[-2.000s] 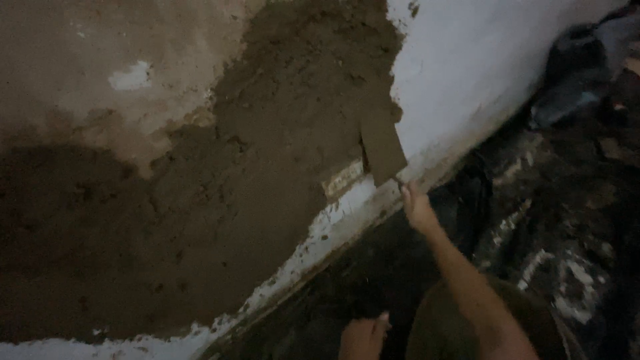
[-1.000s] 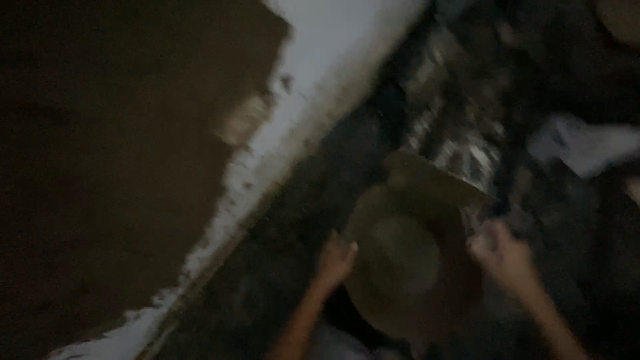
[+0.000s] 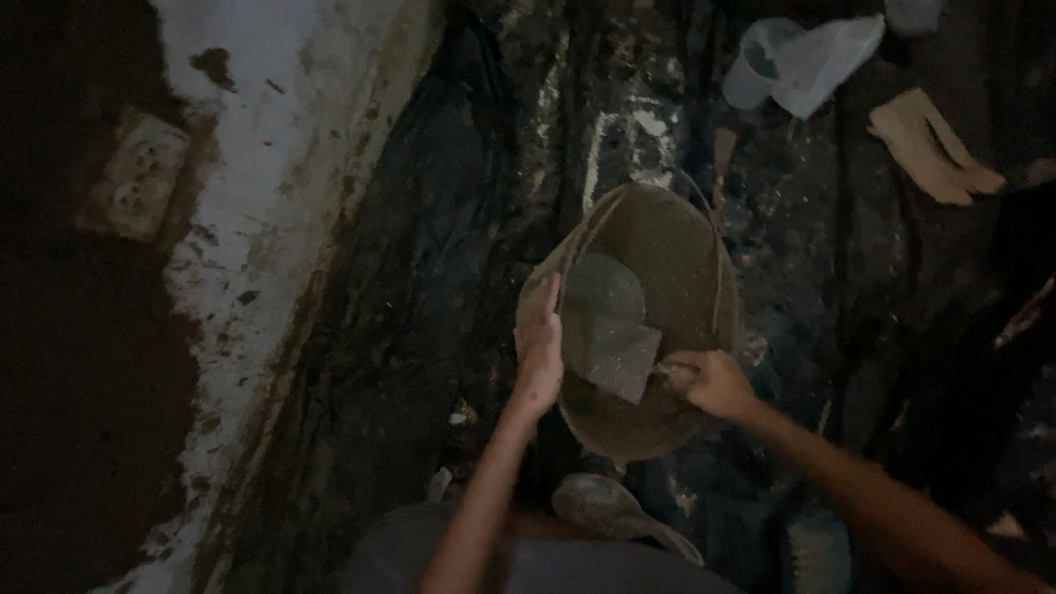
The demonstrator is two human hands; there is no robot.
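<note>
A bucket with a plaster-smeared inside stands tilted on dark sheeting in the middle of the view. Against its left outer side and rim lies my left hand, fingers extended. My right hand is closed around the handle of a wide-bladed plastering trowel. The trowel's blade is inside the bucket, over greyish wet material. The dim light hides how far the blade dips into it.
At the left is the wall with dark wet plaster, a bare white strip and a socket-like plate. Dark plastic sheeting covers the floor. A translucent cup and a tan piece lie upper right; a rounded scoop-like thing is below the bucket.
My right hand and the trowel were at the wall two seconds ago and are now at the bucket. My left hand has come to the bucket's side. The view has swung right.
</note>
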